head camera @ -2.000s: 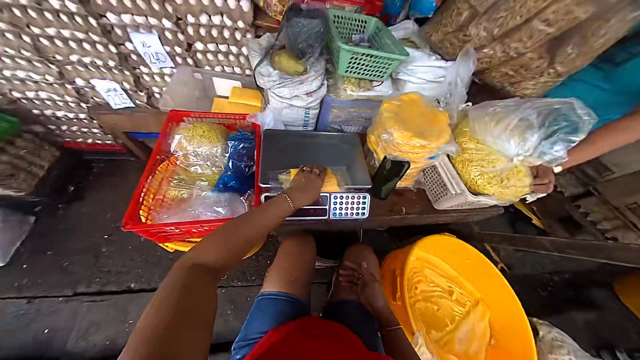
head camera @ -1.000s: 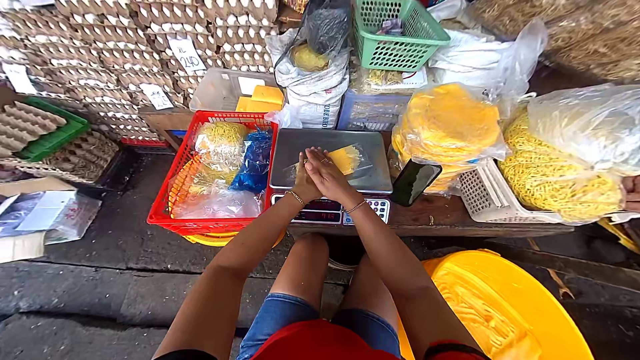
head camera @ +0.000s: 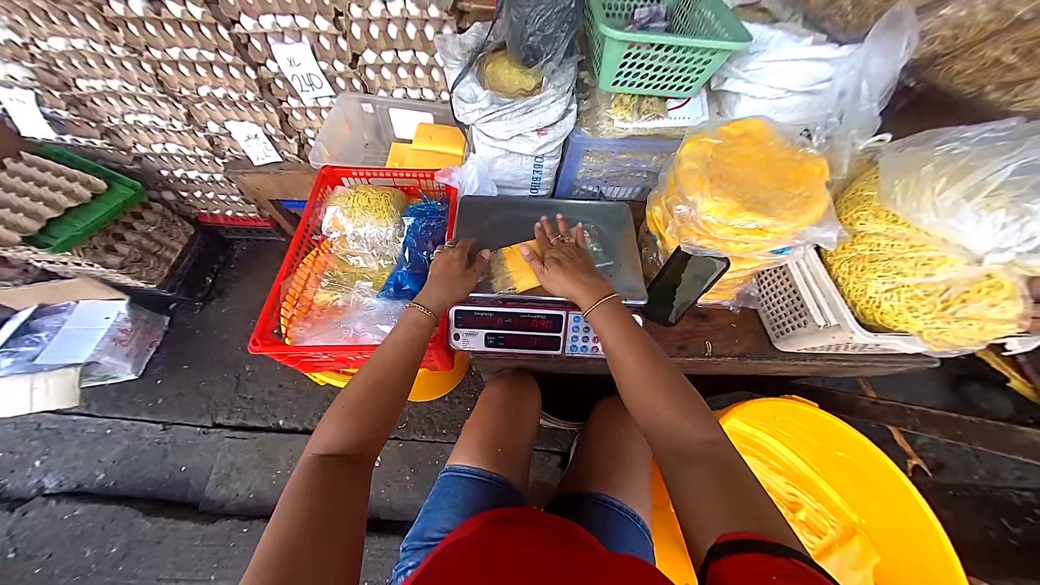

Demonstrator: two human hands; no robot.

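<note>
A clear plastic bag with a yellow food piece lies on the grey pan of a digital scale. Flat on the bag rests my right hand, its fingers spread over the yellow piece's right side. At the pan's left edge, my left hand is beside the bag, fingers loosely bent; whether it touches the bag is unclear. Left of the scale stands a red plastic basket holding bagged yellow noodles and a blue plastic bag. A black smartphone leans at the scale's right corner.
Stacked yellow wrappers in plastic stand right of the scale, then a white basket of yellow noodles. A green basket and white sacks are behind. Egg trays fill the back left. A large yellow tub stands beside my legs.
Two seconds ago one hand was on the scale and another person's hand was at the noodles on the right; that person is out of view. My hands, together one second ago, have moved apart.
</note>
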